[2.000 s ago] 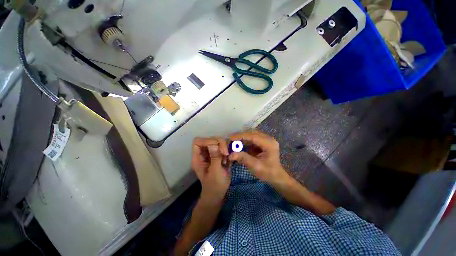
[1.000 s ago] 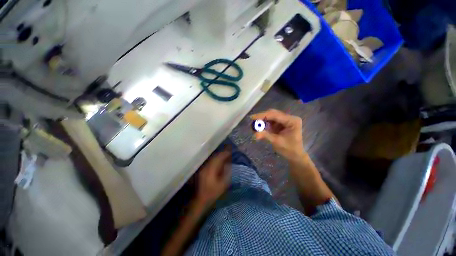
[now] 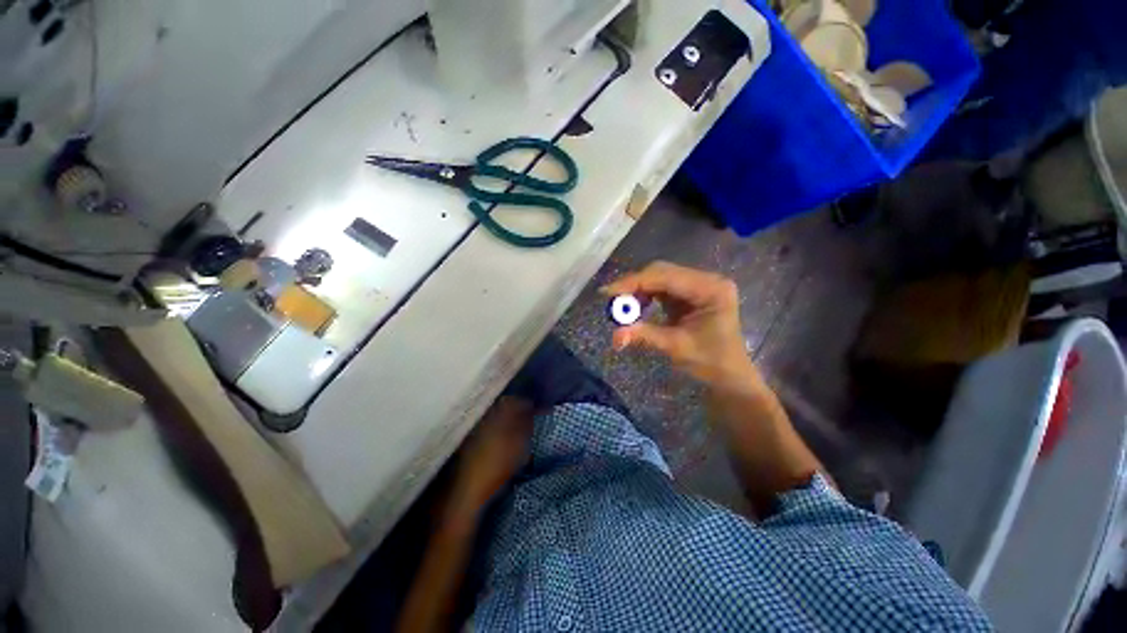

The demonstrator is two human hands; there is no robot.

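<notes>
My right hand holds a small round bobbin between thumb and fingertips, beyond the table's front edge. Its bright white face with a dark centre points up at me. My left hand is low by my lap, dark and blurred, partly under the table edge; its fingers do not show clearly. The sewing machine's needle area is at the left, with a yellow-orange block beside it. A beige strip and a dark brown strip lie together left of the needle plate.
Green-handled scissors lie on the white table, right of the needle area. A small grey metal piece lies near the blades. A blue crate with beige pieces stands beyond the table. A grey-white tub stands at right. A tag hangs at left.
My hands were together at the bobbin. My left hand has let go and dropped towards my lap; my right hand has moved right with the bobbin. The view has shifted right.
</notes>
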